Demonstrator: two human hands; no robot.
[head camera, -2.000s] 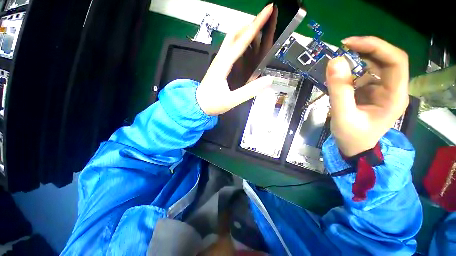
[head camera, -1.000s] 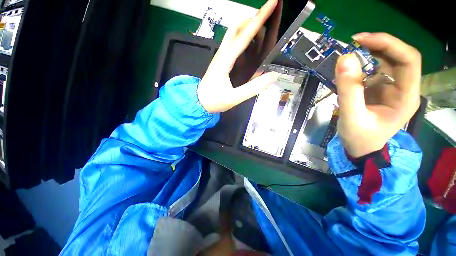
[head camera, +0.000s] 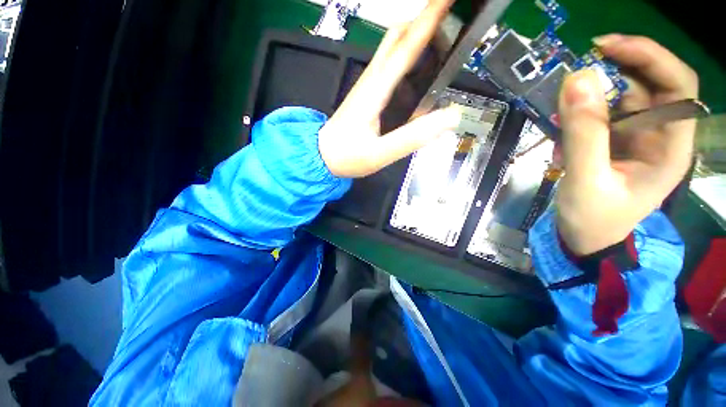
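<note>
My left hand (head camera: 382, 119) holds a phone mid-frame (head camera: 466, 56) by its edges, tilted so that its silvery side edge shows, at the top centre. My right hand (head camera: 609, 151) grips a blue mainboard (head camera: 525, 67) with grey metal shields between thumb and fingers, just right of the mid-frame and apart from it. Metal tweezers (head camera: 661, 114) lie across the right palm, with one end sticking out to the right. Under the hands, a black tray (head camera: 370, 230) holds silvery-white open phone bodies (head camera: 446, 183) in its pockets.
A small white-silver piece (head camera: 333, 19) lies above the tray. A red pad (head camera: 707, 286) is at the right edge. Black tray stacks (head camera: 119, 119) stand at the left. A dark red wrist strap (head camera: 610, 294) with a thin black cord is on my right wrist.
The right hand and mainboard have moved right and slightly up. The left hand and mid-frame have shifted slightly right. The tweezers now show more broadly. The view has shifted slightly.
</note>
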